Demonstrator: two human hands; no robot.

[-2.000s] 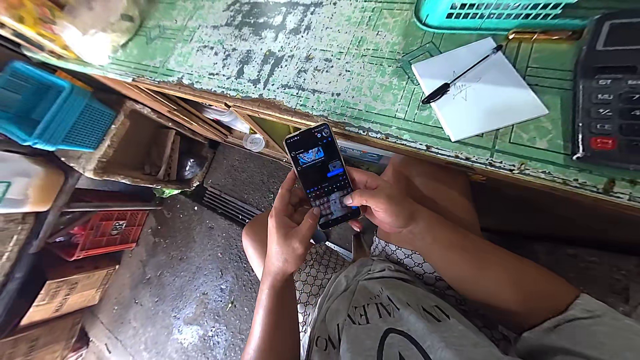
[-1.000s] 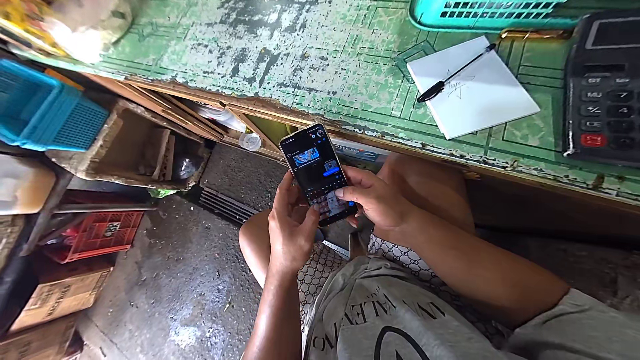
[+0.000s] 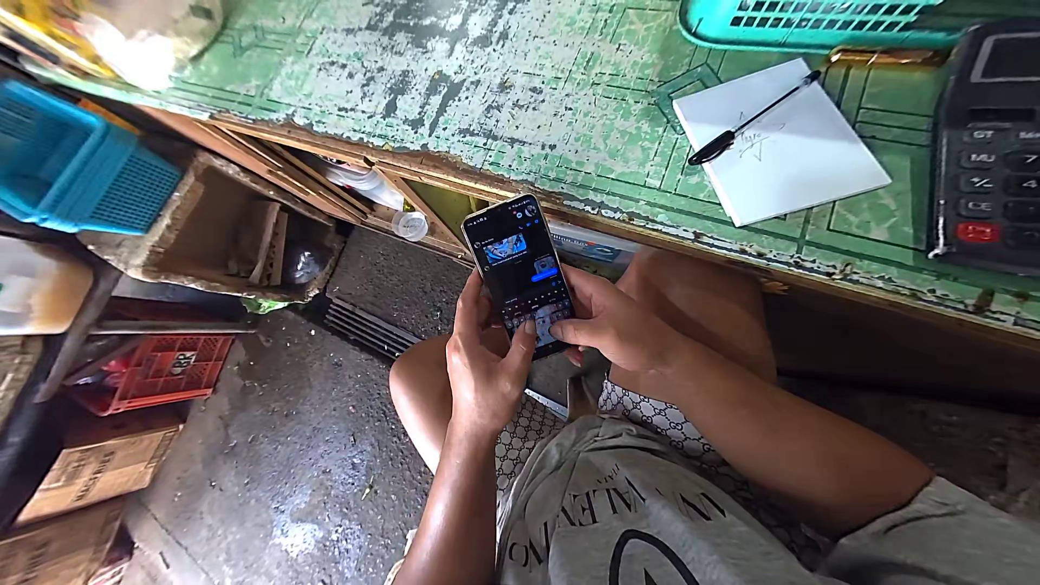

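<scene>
A smartphone point(image 3: 512, 268) with a lit screen is held upright between both hands, over my lap and just below the counter's edge. My left hand point(image 3: 487, 366) grips its left side, the thumb over the on-screen keyboard. From the right, my right hand point(image 3: 621, 325) holds the lower side, with its thumb at the keyboard too. The screen shows a dark chat view with small pictures. Fingers behind the phone are mostly hidden. On the counter lies a white paper pad point(image 3: 784, 154) with a sketch on it, and a black pen point(image 3: 756, 118) rests across it.
The worn green counter point(image 3: 487, 89) spans the top. It carries a large calculator point(image 3: 995, 154) and a teal plastic basket point(image 3: 812, 36). At left are blue baskets point(image 3: 77, 162), a worn open box point(image 3: 207, 219), a red crate point(image 3: 175, 370) and cardboard boxes point(image 3: 101, 475). A floor grate point(image 3: 370, 327) lies near my knee.
My left thumb has shifted slightly over the phone's keyboard. Both hands keep hold of the phone, and the pen and pad lie as before.
</scene>
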